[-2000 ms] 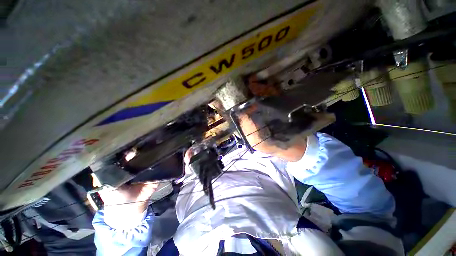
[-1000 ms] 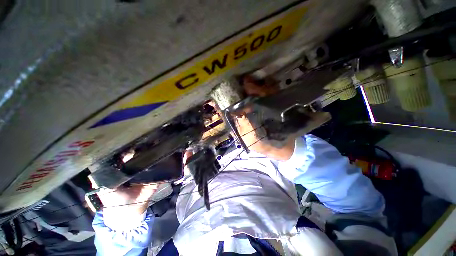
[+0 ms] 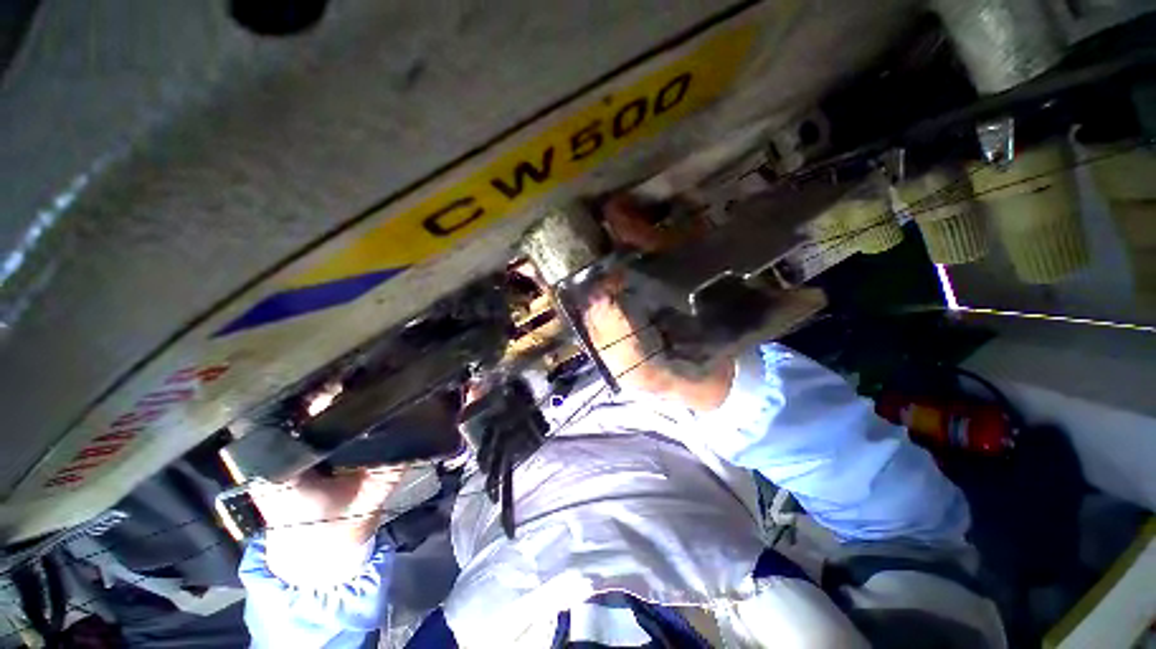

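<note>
The cream sewing machine head [image 3: 380, 152] fills the upper left, with a yellow CW500 strip. My left hand [image 3: 332, 497] is at the lower left, under the head's edge beside a dark flat panel [image 3: 406, 425]; its fingertips are partly hidden and glare covers it. My right hand [image 3: 628, 349] reaches up behind the metal parts below the presser bar [image 3: 564, 244]; its fingers are largely hidden by dark levers and a flat plate [image 3: 748, 311]. Brass-coloured parts [image 3: 533, 323] show between the hands. What either hand holds cannot be told.
Ribbed cream tension knobs [image 3: 1040, 209] line the right side. Threads cross the machine. Dark hanging parts [image 3: 505, 437] are in front of my pale apron [image 3: 609, 507]. A red fire extinguisher [image 3: 963, 425] is behind at right. Dark cloth [image 3: 140, 545] lies lower left.
The machine head and knobs have shifted slightly left in the picture, and more of the extinguisher shows. My right hand and sleeve appear slightly further left. My left hand looks nearly unchanged.
</note>
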